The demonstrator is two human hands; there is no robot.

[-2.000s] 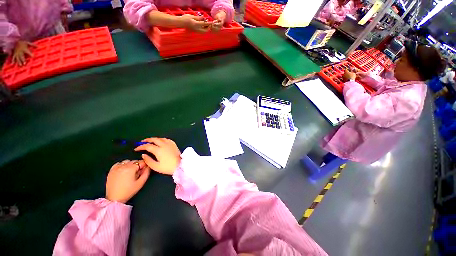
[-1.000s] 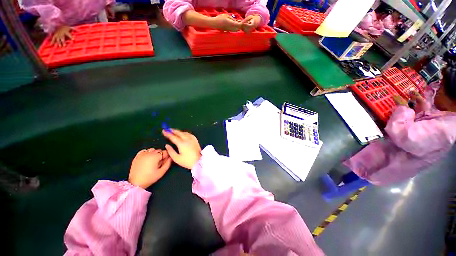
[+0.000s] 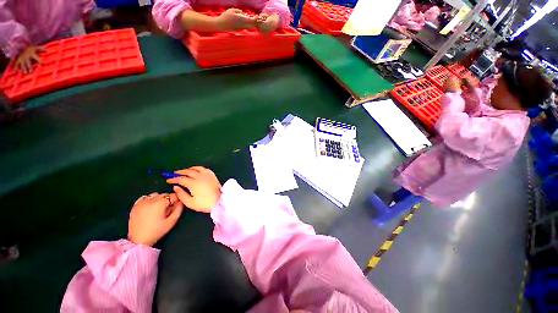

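My right hand [image 3: 197,188] rests on the dark green bench, bare, and holds a blue pen [image 3: 169,175] whose end sticks out to the left past the fingers. My left hand [image 3: 153,218] lies just left of and below it, bare, with curled fingers touching the right hand; no object shows in it. To the right lies a clipboard [image 3: 262,142] with a silver clip under white paper sheets [image 3: 273,166]. A silver-white calculator [image 3: 333,148] with dark keys lies on the papers.
Red trays [image 3: 79,61] and a red tray stack [image 3: 245,51] stand at the far side, with people in pink there. A green board [image 3: 345,66], a second clipboard [image 3: 396,125] and a person [image 3: 474,143] at red trays are on the right. A blue stool [image 3: 383,208] stands below.
The camera view has swung, shifting the scene left compared with one second ago. My hands and the pen keep about the same pose. The person on the right has raised their hands above the tray.
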